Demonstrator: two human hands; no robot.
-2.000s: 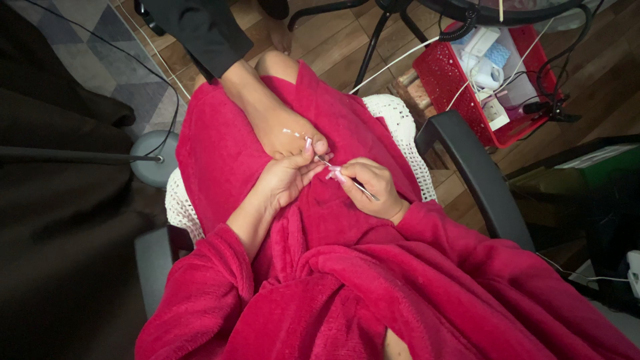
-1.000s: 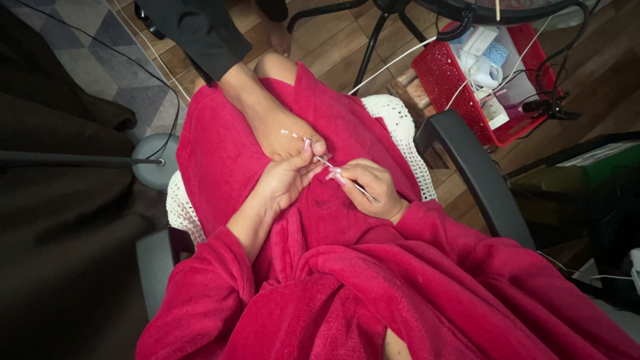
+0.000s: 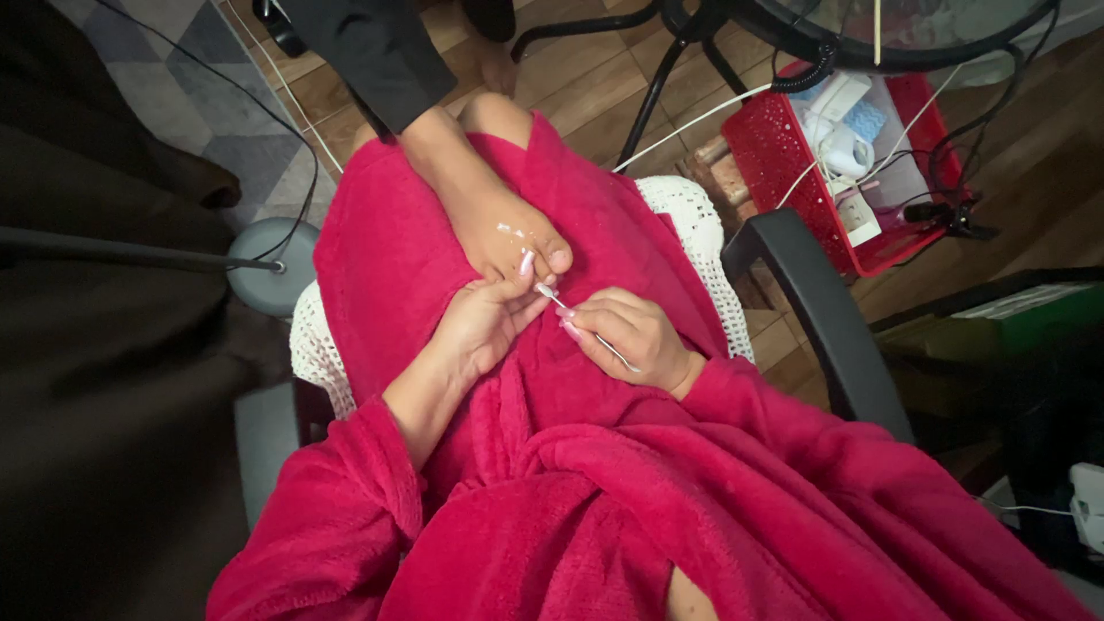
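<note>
Another person's bare foot (image 3: 496, 220) rests on my lap, over the red plush robe (image 3: 388, 250). White dabs of cream lie on top of it near the toes. My left hand (image 3: 492, 319) holds the toes from below, its thumb on top of them. Between the fingers of my right hand (image 3: 634, 336) is a thin metal nail-care tool (image 3: 614, 352), its end carrying something white beside the toes. Whether that end touches a toe cannot be told.
Chair armrests (image 3: 832, 319) flank me, with a white crocheted cover (image 3: 690, 224) on the seat. A red bin (image 3: 768, 155) of cables and small items stands at the upper right, below a round black-rimmed table (image 3: 828, 47). A grey round base (image 3: 274, 267) is at the left.
</note>
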